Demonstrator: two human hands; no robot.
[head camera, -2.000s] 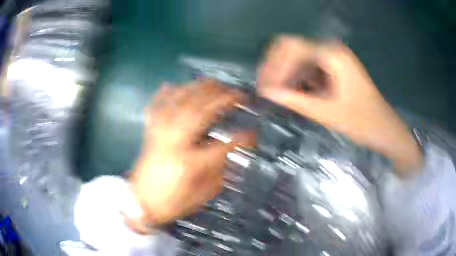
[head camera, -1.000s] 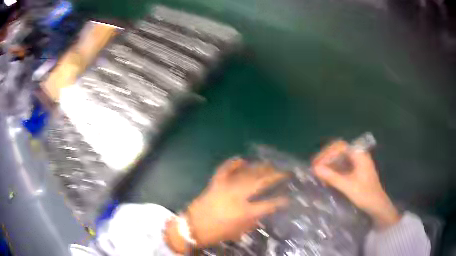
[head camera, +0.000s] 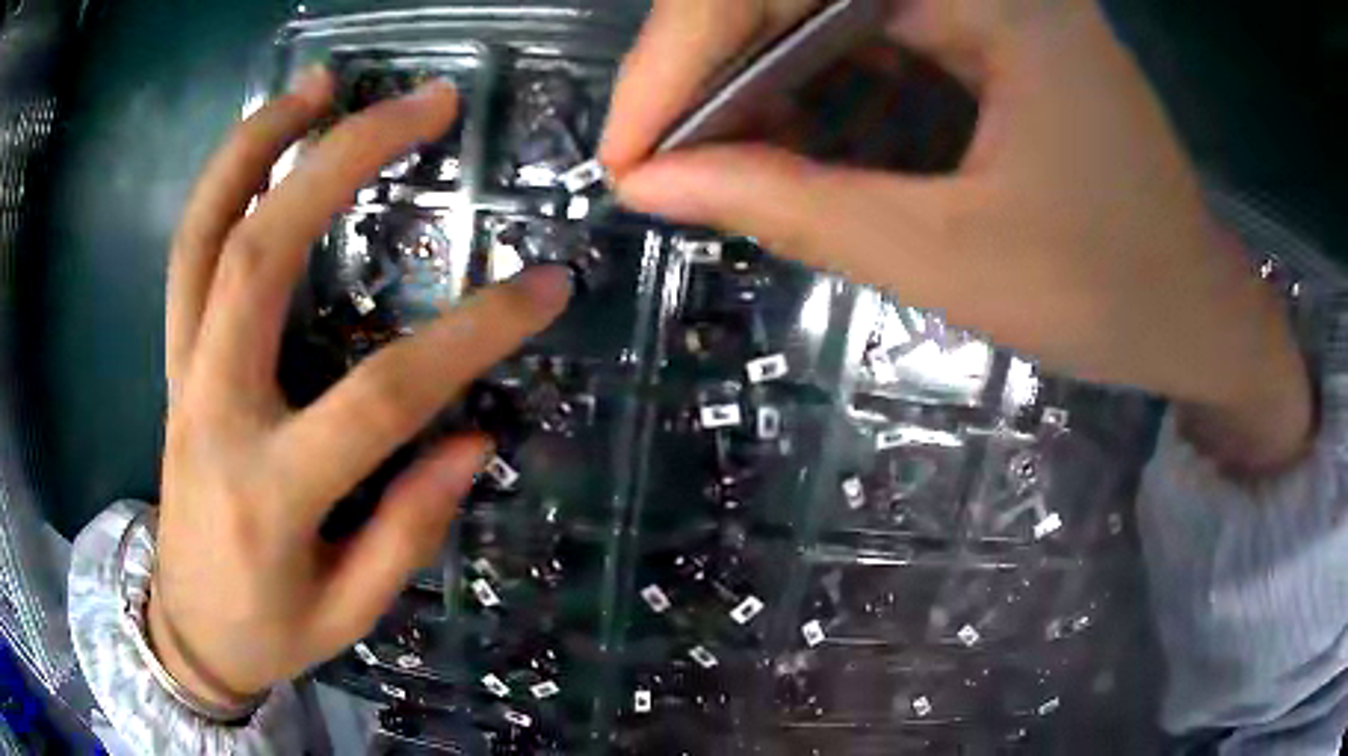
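Observation:
A clear blister tray lies in front of me, its pockets holding dark small parts and tiny white tabs with dark centres. My left hand is spread over the tray's left side, fingers apart, one fingertip down in an upper pocket. My right hand is over the tray's upper part and pinches slim grey metal tweezers. The tweezers' tip is hidden by the fingers. A white tab shows right at the right fingertips; whether it is gripped I cannot tell.
The dark green bench top shows around the tray. A blue item is cut off at the lower left corner. Pale sleeves cover both wrists.
The view has moved in closer over the tray, and the tray stack at the left is out of view. The left fingers are spread wider, and the tweezers now show in the right hand.

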